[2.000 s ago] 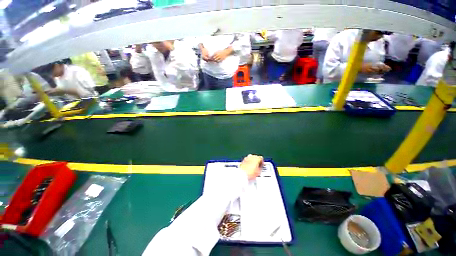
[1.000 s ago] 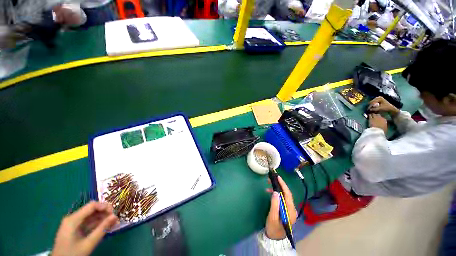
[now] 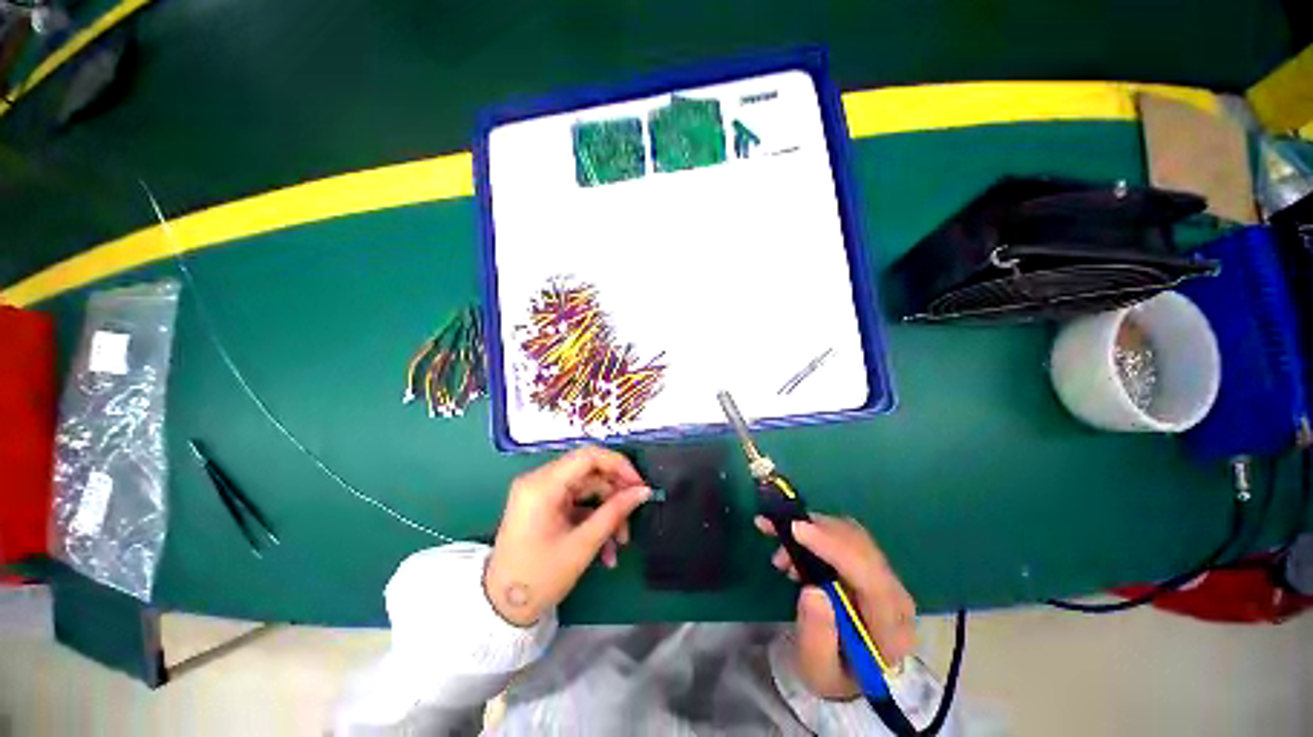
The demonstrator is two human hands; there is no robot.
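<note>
My right hand (image 3: 853,598) holds the soldering iron (image 3: 824,576) by its blue, black and yellow handle, its metal tip up over the tray's near edge. My left hand (image 3: 565,530) pinches a small piece (image 3: 655,494) between thumb and fingertips at the left edge of the black work pad (image 3: 688,526); it is too small to tell more. The white tray with a blue rim (image 3: 677,245) lies beyond my hands. It holds a heap of red, yellow and black connector leads (image 3: 583,360) and green PCB panels (image 3: 688,136).
Wired pieces (image 3: 449,363) lie left of the tray. Solder wire (image 3: 274,418) curves over the green bench. Tweezers (image 3: 233,498), a clear plastic bag (image 3: 113,432) and a red bin (image 3: 26,432) are at left. A black fan (image 3: 1058,259), white tub (image 3: 1109,377) and blue box (image 3: 1250,338) stand at right.
The view has swung back left and down to the tray. The iron has left the white tub and is over the tray's edge. My left hand has moved from the leads to the pad.
</note>
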